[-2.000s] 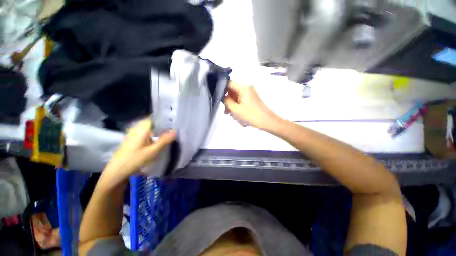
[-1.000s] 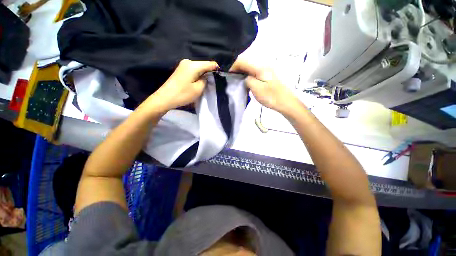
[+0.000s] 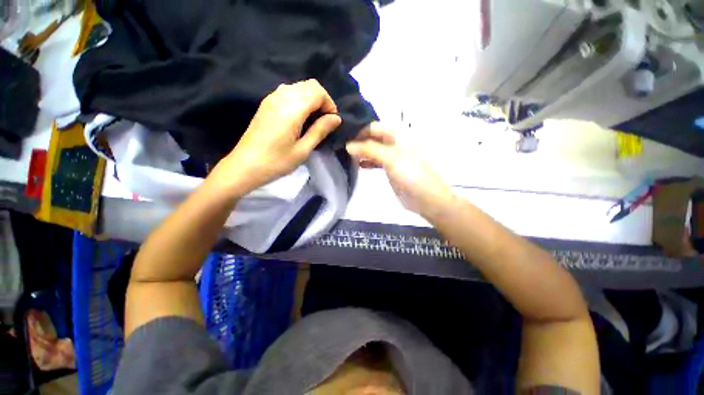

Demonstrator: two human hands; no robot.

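The black garment body [image 3: 224,62] lies bunched over the left of the table. A grey-white garment piece with black stripes [image 3: 262,216] joins it and hangs over the table's front edge. My left hand [image 3: 289,127] pinches the cloth where black meets grey, thumb and fingers close together. My right hand [image 3: 394,158] is just to its right, fingertips on the edge of the same cloth. The exact edge between the fingers is partly hidden.
The sewing machine head [image 3: 571,69] stands right of the hands, its presser foot [image 3: 527,139] over the table. Snips [image 3: 633,202] and a cardboard box [image 3: 675,216] lie at the right. A yellow-edged board [image 3: 71,181] is at the left; a blue basket [image 3: 239,301] is below. A measuring scale [image 3: 401,245] runs along the front edge.
The grey-white piece was raised between my hands, then its edge was stretched between them. Now my hands sit at the black-grey join, and the striped part hangs lower and more folded.
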